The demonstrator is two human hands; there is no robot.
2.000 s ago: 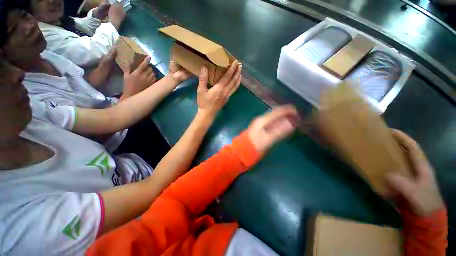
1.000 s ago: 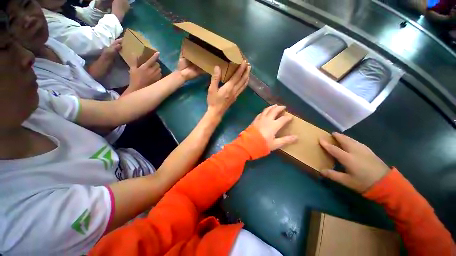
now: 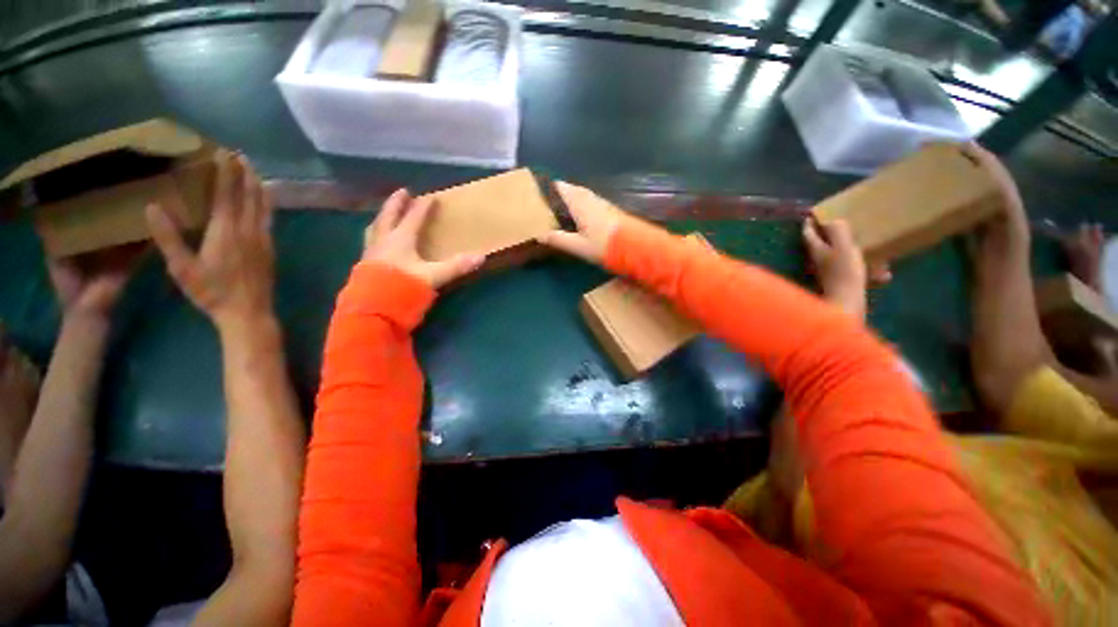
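Note:
A brown mailer box (image 3: 488, 221) lies on the green bench edge in front of me. A dark opening shows at its right end. My left hand (image 3: 411, 249) grips its left end, with the thumb along the front edge. My right hand (image 3: 581, 225) holds its right end, partly at the dark opening. A second mailer box (image 3: 640, 321) lies closed on the bench, lower right, partly hidden under my right sleeve. What is inside the box in my hands cannot be seen.
A white tray (image 3: 399, 124) with greyish wrapped items and a small brown box (image 3: 412, 42) stands on the belt ahead. Another white tray (image 3: 868, 118) is further right. Neighbours' hands hold an open box (image 3: 117, 202) at left and a box (image 3: 913, 203) at right.
The view has swung right, so the neighbour and tray now sit further left. Both my hands stay on the box; its right end now shows a dark opening. The right-hand neighbour has come into view.

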